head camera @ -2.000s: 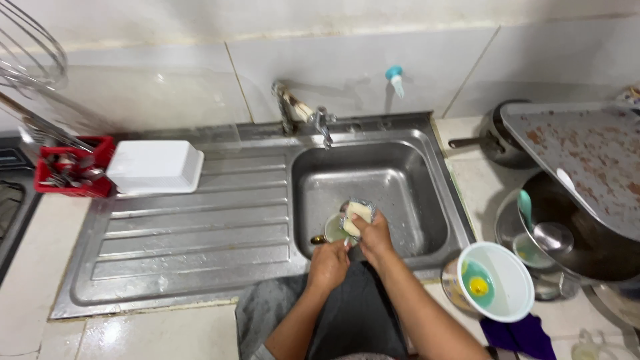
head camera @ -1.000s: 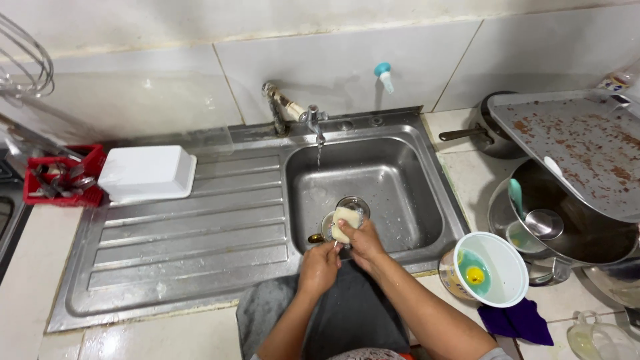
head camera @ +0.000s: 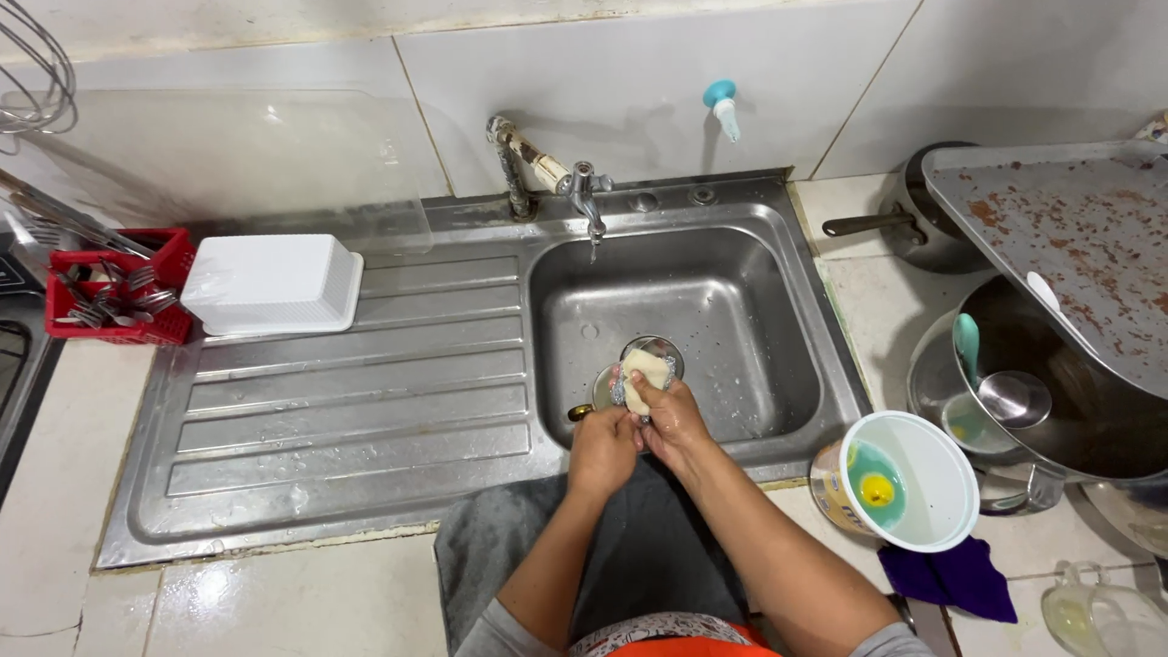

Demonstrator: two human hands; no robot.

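Over the near edge of the steel sink basin [head camera: 748,365], my right hand [head camera: 673,420] grips a pale yellow sponge [head camera: 646,370] with grey mesh at its sides. My left hand [head camera: 604,449] is closed beside it, at a small utensil with a round pale part [head camera: 604,388] and a gold-coloured end [head camera: 580,412]; its exact shape is partly hidden by the hands. The drain [head camera: 653,347] shows just behind the sponge. From the metal faucet [head camera: 585,201], a little water drips into the basin.
Left of the ribbed drainboard [head camera: 356,374] are a white plastic container [head camera: 265,283] and a red cutlery basket [head camera: 169,324]. At right stand a tub with bluish liquid [head camera: 940,484], a large pot [head camera: 1049,411], a dirty tray [head camera: 1086,237], a saucepan [head camera: 922,228] and a purple cloth [head camera: 958,579].
The sponge stays in my right hand near the drain while both hands shift slightly. The faucet's thin stream of a second ago is now down to drips.
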